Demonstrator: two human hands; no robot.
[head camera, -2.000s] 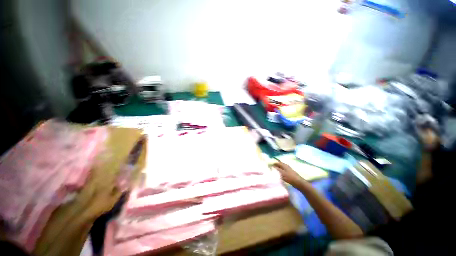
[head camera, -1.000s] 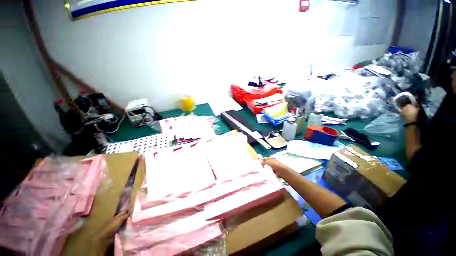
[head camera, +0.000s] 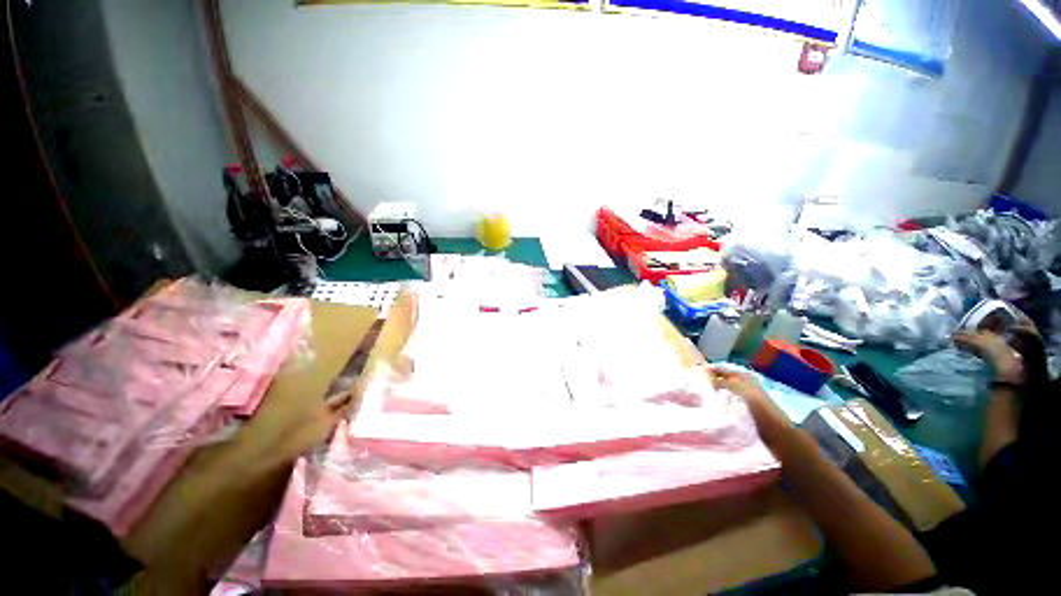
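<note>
A plastic-wrapped pink foam pack (head camera: 465, 373), washed out by glare, lies on top of a stack in the middle. More wrapped pink blocks (head camera: 442, 547) show at the front, above brown cardboard (head camera: 698, 541). My right hand (head camera: 739, 387) grips the pack's right edge, fingers partly hidden by the film. My left hand (head camera: 335, 410) is blurred at the stack's left edge; its fingers are not clear. Another wrapped pink heap (head camera: 151, 384) lies on cardboard at the left.
Behind are a perforated white tray (head camera: 349, 296), red bins (head camera: 652, 250), a blue bin (head camera: 695, 305) and small bottles (head camera: 719, 338). At the right are an orange-blue ring (head camera: 796, 363), a carton (head camera: 890, 460), bagged parts (head camera: 873, 285) and another person's hand (head camera: 989, 349).
The view has shifted and sharpened. The top pack and my right hand sit further right in view, and the pack looks larger. My left hand is higher along the stack's left side.
</note>
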